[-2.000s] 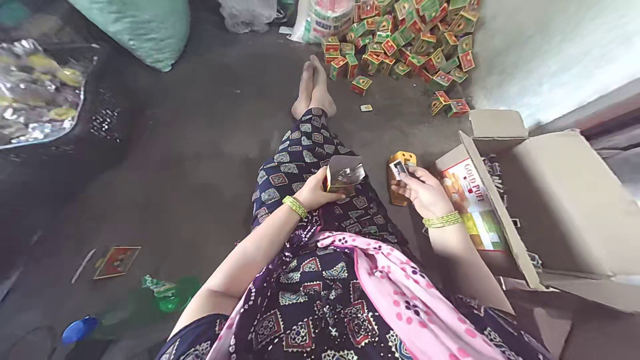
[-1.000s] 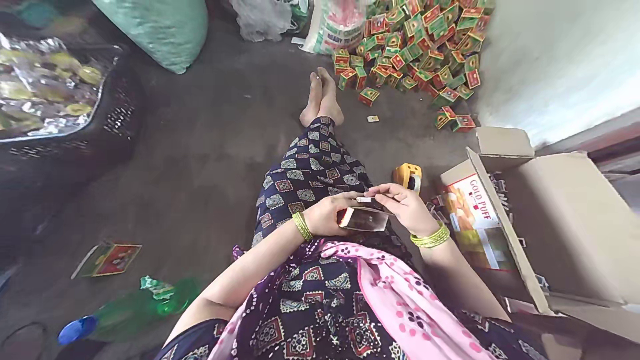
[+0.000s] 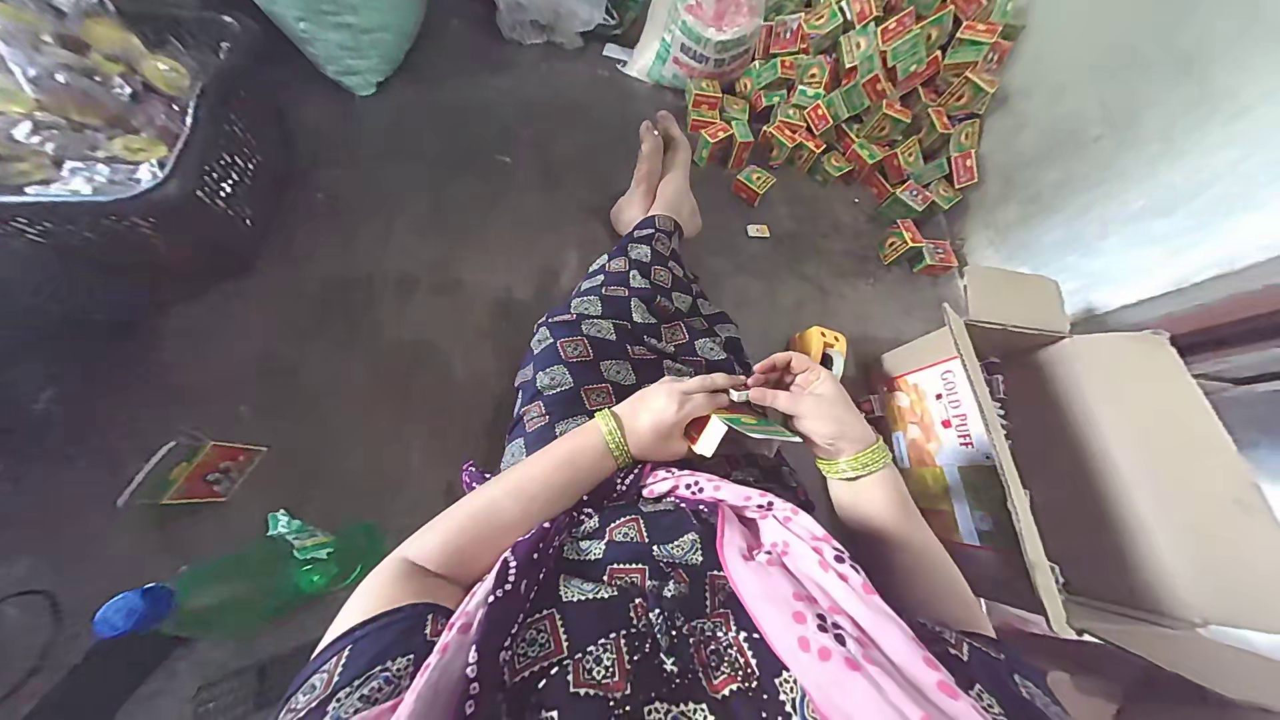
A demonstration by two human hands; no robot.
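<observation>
Over my lap, my left hand (image 3: 672,415) grips a small red and green cardboard box (image 3: 750,428) with a flap standing out. The fingertips of my right hand (image 3: 812,398) meet my left fingertips at a small whitish piece (image 3: 739,395) on the box's upper edge; which hand bears the piece is hard to tell. A yellow tape dispenser (image 3: 820,346) lies on the floor just beyond my right hand.
A heap of small red and green boxes (image 3: 860,90) lies beyond my feet. An open carton (image 3: 1110,450) stands at right. At left are a black basket (image 3: 230,170) of wrapped items, a flat printed card (image 3: 215,472) and a green plastic bottle (image 3: 235,590). A green sack (image 3: 350,40) is farther back.
My right hand has come from over the tape dispenser to the box, where it meets my left hand. The box has turned in my left hand and its green side now shows.
</observation>
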